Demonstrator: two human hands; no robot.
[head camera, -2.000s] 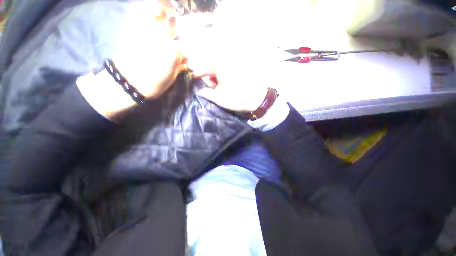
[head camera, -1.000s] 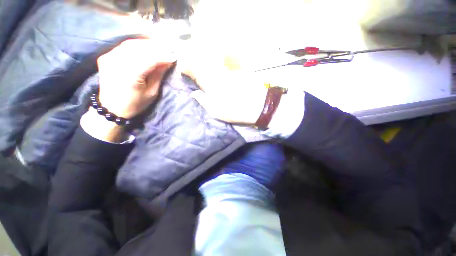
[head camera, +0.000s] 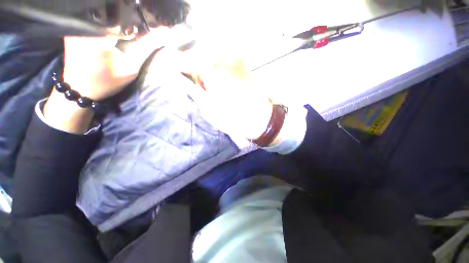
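Observation:
The grey-blue quilted lining (head camera: 154, 149) hangs from the table over my lap, its plain hem edge running diagonally. My left hand (head camera: 103, 64) is at the upper left, its fingers closed on the cloth below the dark sewing machine parts (head camera: 149, 13). My right hand (head camera: 221, 92) lies on the lining's upper edge, palm down; glare washes out most of it, so its grip cannot be made out. The needle area is also lost in glare.
Thread snips (head camera: 329, 37) with red marks lie on the white machine bed (head camera: 406, 46), right of my hands. The table's ribbed edge (head camera: 370, 93) runs diagonally. A yellow-edged printed item (head camera: 378, 115) shows below it. Dark blue cloth (head camera: 23, 97) is at the far left.
My left hand has moved left and up. More of the quilted lining is spread over my lap. The view has tilted, and the snips appear higher in the picture.

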